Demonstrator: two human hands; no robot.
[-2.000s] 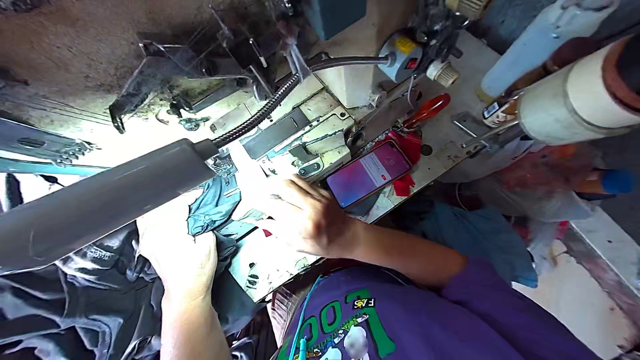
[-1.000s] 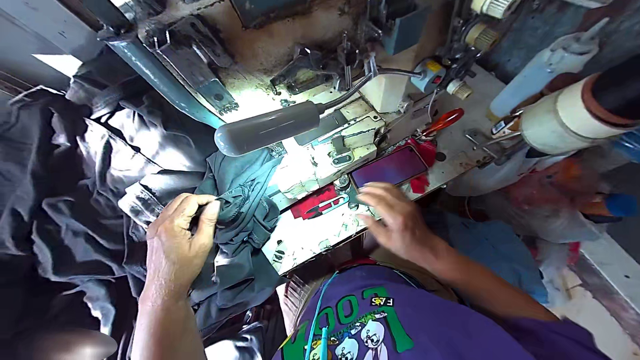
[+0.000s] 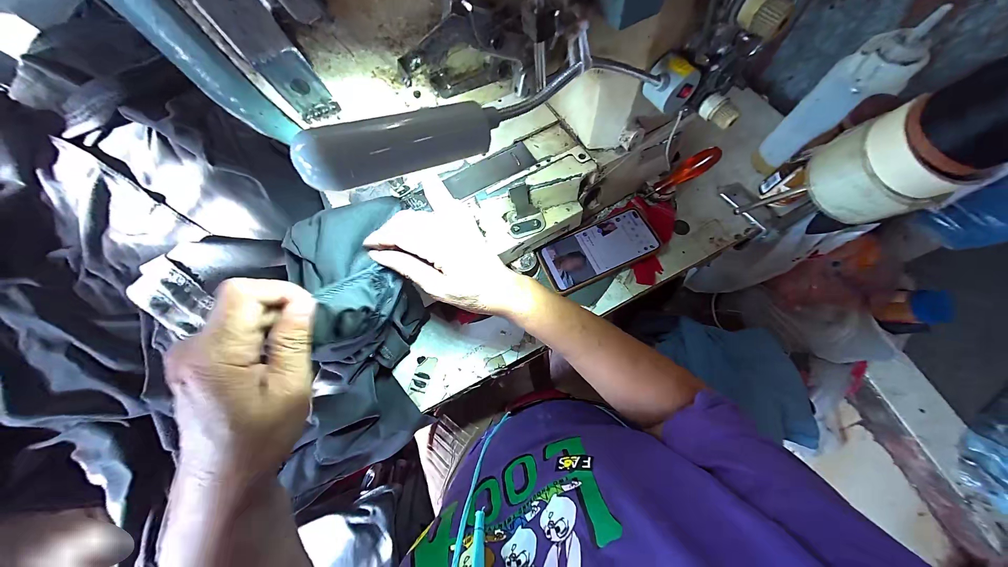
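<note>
Dark grey-green fabric (image 3: 346,315) is bunched between my hands at the left end of the sewing machine bed. My left hand (image 3: 248,370) is closed on its left side, fingers curled in. My right hand (image 3: 453,260), brightly lit, pinches the fabric's upper right part near the machine's needle area. A grey gooseneck lamp (image 3: 394,146) hangs above and hides part of that area. Right of my right hand, the pale sewing machine (image 3: 551,193) shows its metal plates. A smartphone (image 3: 600,250) with a lit screen lies on red cloth (image 3: 657,224).
Piled dark garments (image 3: 79,260) fill the left side. An orange-handled tool (image 3: 693,169) lies beyond the phone. At the right are a large thread cone (image 3: 858,173), a translucent squeeze bottle (image 3: 850,94) and plastic bags (image 3: 827,291). The worktable's front edge (image 3: 480,386) faces my body.
My right hand has moved left from beside the phone onto the fabric. The fabric now lies farther over the machine bed, covering the red item seen there. The phone screen is brighter. The view has shifted.
</note>
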